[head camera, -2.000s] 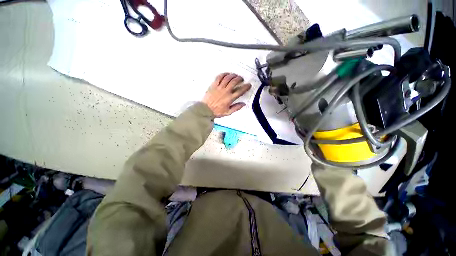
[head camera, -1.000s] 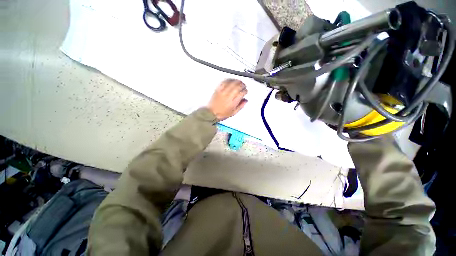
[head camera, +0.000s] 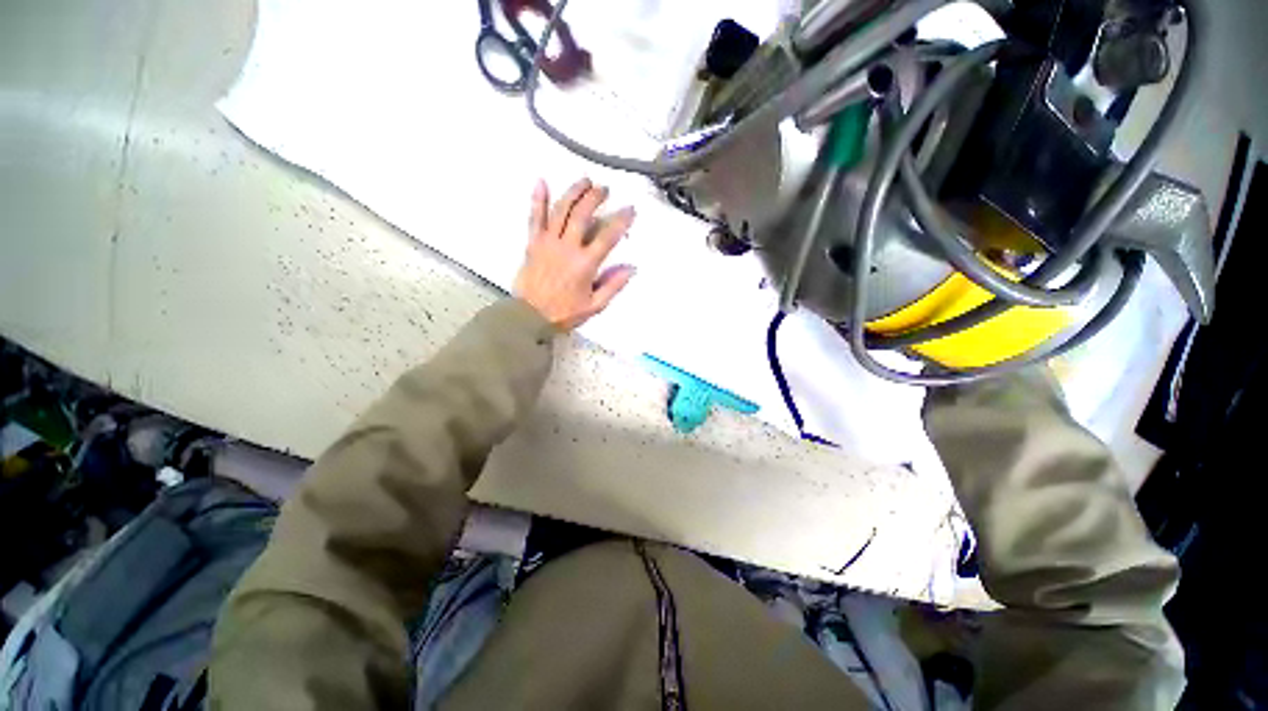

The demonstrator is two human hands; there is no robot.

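Note:
A cloth cutting machine (head camera: 960, 313) with a yellow band and looped grey cable stands over the white-topped fabric lay (head camera: 403, 153) at the right. My left hand (head camera: 570, 260) lies on the white paper left of the machine, fingers spread, holding nothing. My right hand is hidden behind the machine; only its sleeve shows below the yellow band. A teal-green clamp (head camera: 691, 403) sits on the lay's near edge, right of my left hand. A dark curved cut line (head camera: 782, 378) runs through the lay below the machine.
Scissors with red and black handles (head camera: 535, 45) lie on the paper at the top. The cream table (head camera: 209, 278) has dark specks. A grey cable crosses the paper to the machine. Grey fabric bundles (head camera: 146, 583) and scraps lie below the table's near edge. Black fabric (head camera: 1224, 458) lies at the far right.
The machine has swung toward the left and up since one second ago. My left hand has shifted left and its fingers have spread. The camera view has shifted, moving the scissors and clamp rightward.

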